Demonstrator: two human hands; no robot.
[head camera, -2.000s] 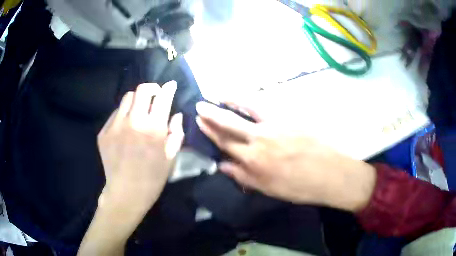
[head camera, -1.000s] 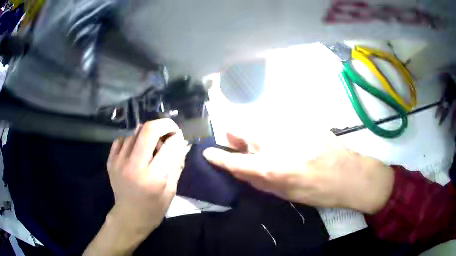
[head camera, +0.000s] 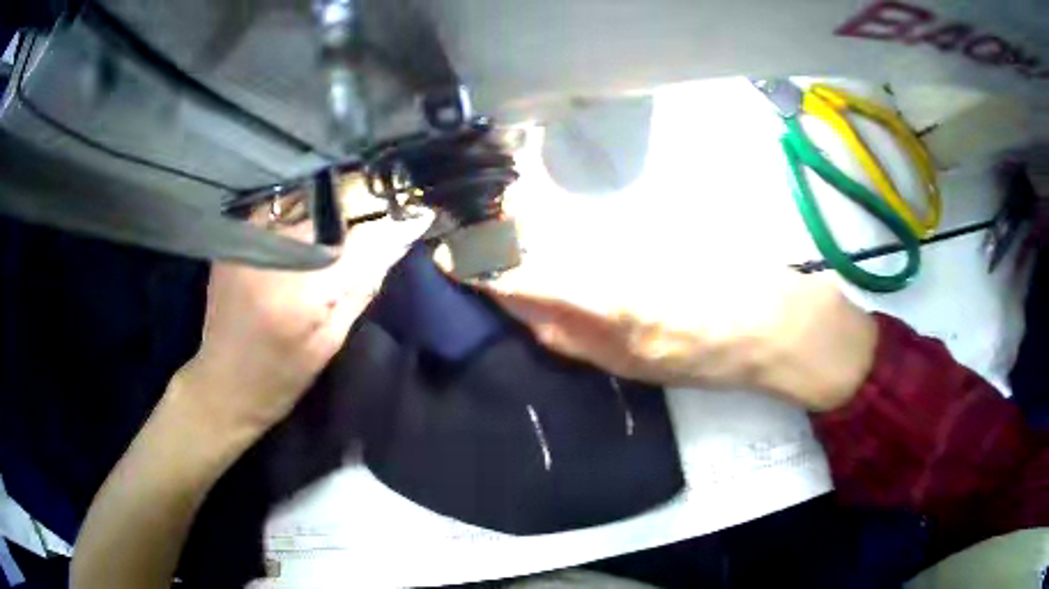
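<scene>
A dark garment piece (head camera: 518, 437) with two short white marks lies on the white table in front of the machine, with a navy folded part (head camera: 443, 308) at its top. My left hand (head camera: 282, 311) is at the fold's left, fingertips pinching the cloth just below the needle area, partly covered by the machine head. My right hand (head camera: 690, 334) lies along the cloth's right edge, its fingers overexposed, fingertips near the square grey-tan block (head camera: 484, 249). Whether it grips the cloth is unclear. The needle itself cannot be made out.
The grey sewing machine head (head camera: 644, 40) with red lettering spans the top. Scissors (head camera: 857, 196) with green and yellow handles lie at the right, beside a small dark tool (head camera: 1012, 213). The table's front edge (head camera: 736, 518) curves below the cloth. Dark cloth hangs at the left.
The view has shifted, showing more of the machine head. The marked panel now lies flat and spread on the table. My left hand is farther up under the head, and my right fingertips are near the block.
</scene>
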